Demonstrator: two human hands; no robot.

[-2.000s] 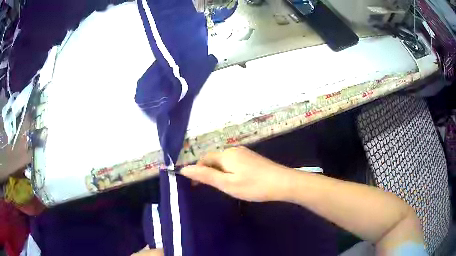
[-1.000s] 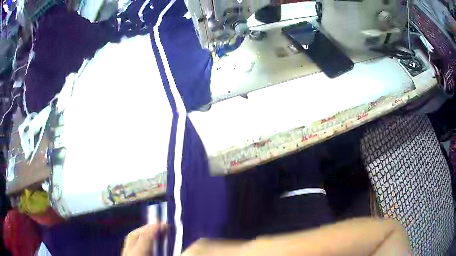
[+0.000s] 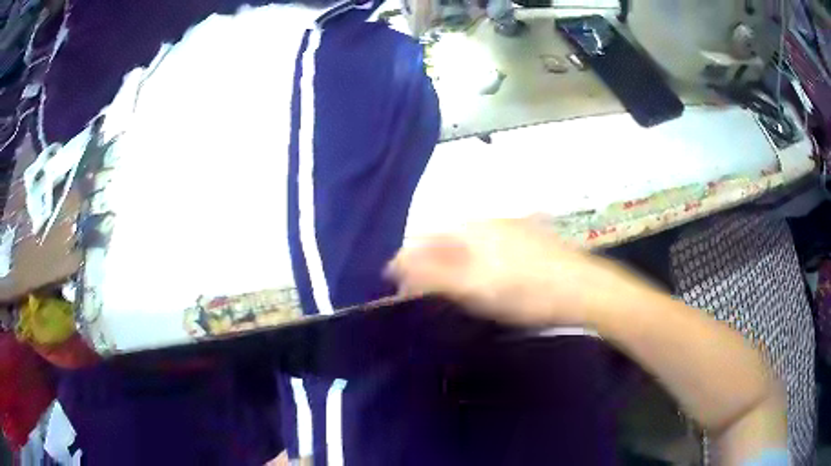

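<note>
A navy-purple garment panel (image 3: 369,146) with a white stripe along its left side lies on the white table and hangs over the front edge. Two white-striped edges show lower down at the lap. My right hand (image 3: 437,268) is blurred at the panel's right edge near the table edge; whether its fingers grip the cloth cannot be told. My left hand (image 3: 281,459) is barely in the picture at the bottom edge, beside the striped cloth; its fingers are mostly cut off.
A black phone (image 3: 624,73) lies on the bed of the sewing machine (image 3: 528,73). A patterned stool (image 3: 743,273) stands at the right. Dark cloth (image 3: 114,45) is heaped at upper left. Yellow (image 3: 46,319) and red bundles (image 3: 23,391) are at lower left.
The panel has moved up onto the table and lies flatter. My right hand has moved up to the panel's right edge. My left hand has dropped mostly out of the picture.
</note>
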